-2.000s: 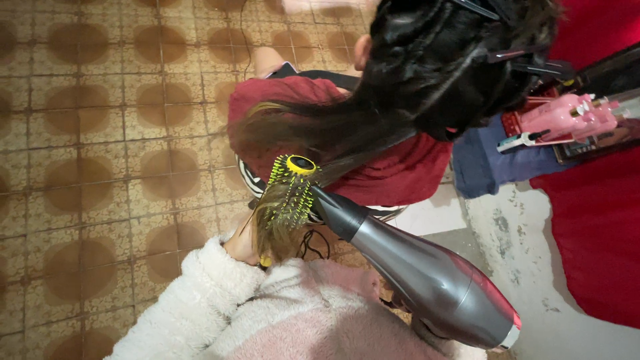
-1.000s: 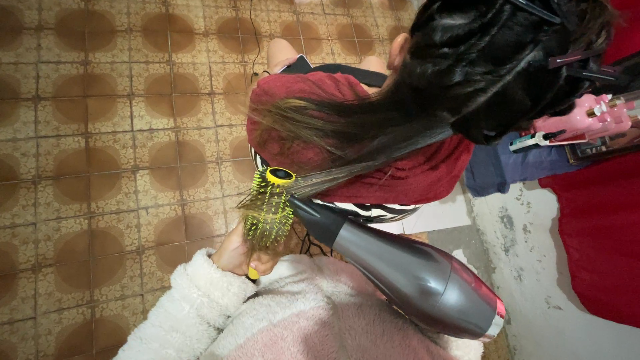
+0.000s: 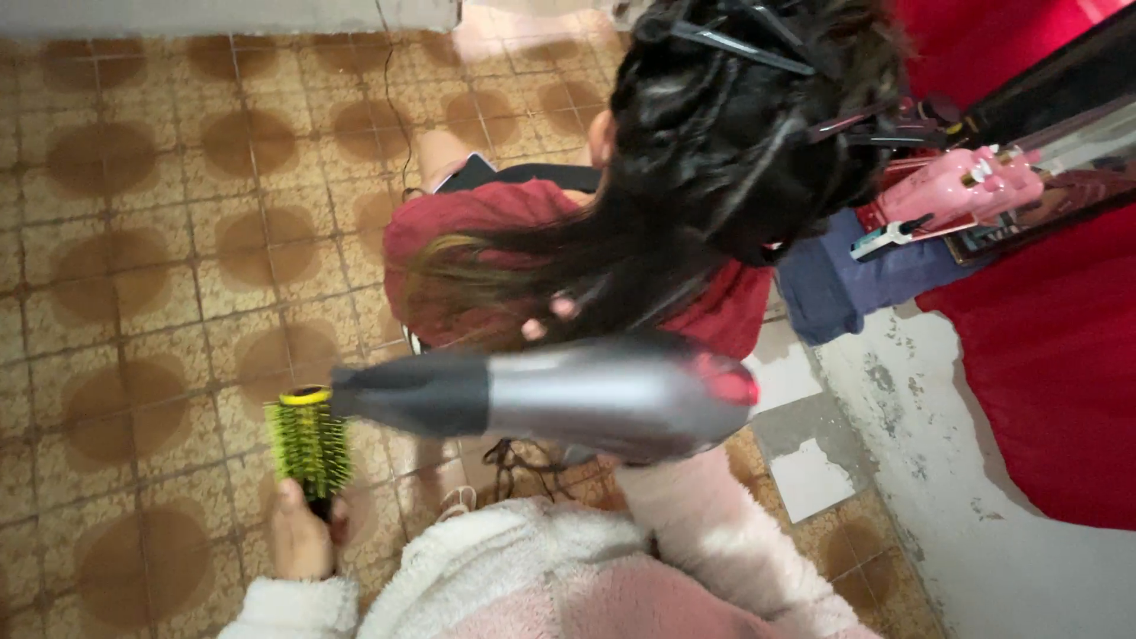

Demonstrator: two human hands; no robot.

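Observation:
My left hand, at the lower left, grips the dark handle of a round hairbrush with yellow bristles, held upright with no hair around it. A grey and black hair dryer lies across the middle of the view, blurred, its black nozzle beside the brush. My right hand is mostly hidden behind the dryer; two fingertips show above it, against the hair. A seated person in a red top has long dark hair hanging loose over the back, the upper part pinned with hair clips.
Pink bottles and a small tool stand at the right near a blue cloth. Red fabric hangs by the worn wall. A thin cable runs over the tiled floor; dark cords lie below the dryer.
The brush, in the hair strands before, is now away from them, farther left and lower with my left hand. The dryer has turned from a slant to nearly level across the view.

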